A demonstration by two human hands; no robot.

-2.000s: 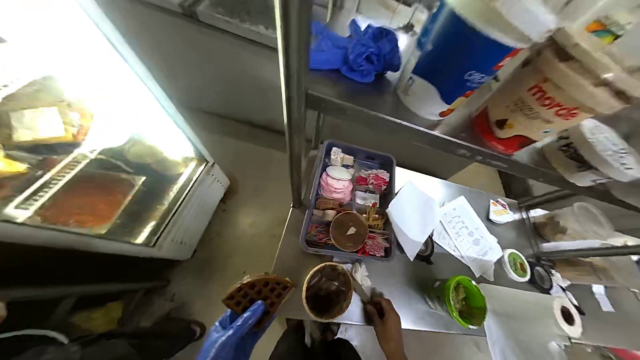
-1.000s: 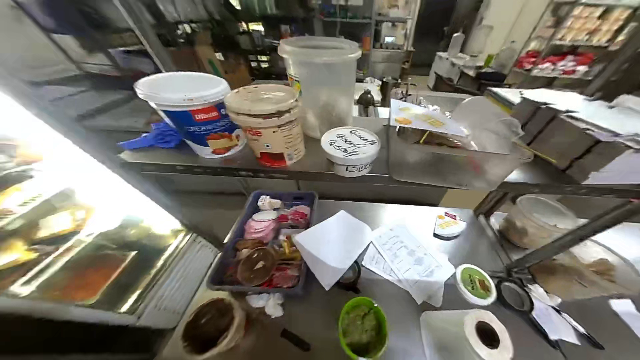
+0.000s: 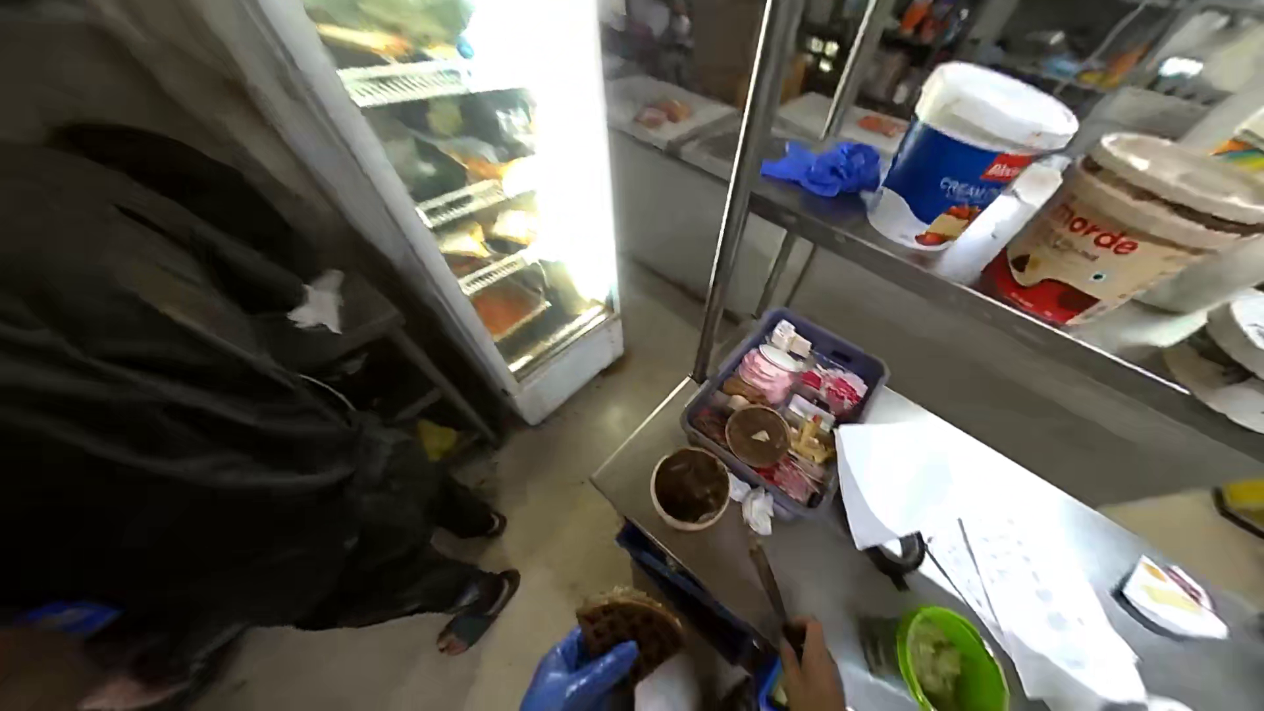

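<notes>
In a blue glove, my left hand [image 3: 581,673] grips a brown waffle [image 3: 632,628] at the bottom centre. Bare, my right hand [image 3: 812,668] is closed round the handle of a knife or spatula [image 3: 766,581], whose blade points up toward the tubs. A round tub of dark brown spread [image 3: 691,488] stands at the counter's left corner. Beside it sits a grey-purple basket [image 3: 861,361] of packets and small items, with crumpled white tissue [image 3: 757,512] at its near edge. A lime-green tub with pale green contents [image 3: 950,660] is right of my right hand.
White papers [image 3: 1027,592] lie across the steel counter. Above runs a steel shelf [image 3: 839,237] with a blue glove [image 3: 828,168], a blue-and-white bucket [image 3: 963,158] and a brown-lidded bucket [image 3: 1106,237]. Left are a lit display fridge [image 3: 573,380] and a person in dark clothes [image 3: 197,395]. A dark blue bin [image 3: 681,592] is below the counter edge.
The view has swung left, bringing the person and fridge into sight. Both hands, out of view one second ago, show again with the waffle and the tool; that tool's blade now lies clear of the spread tub.
</notes>
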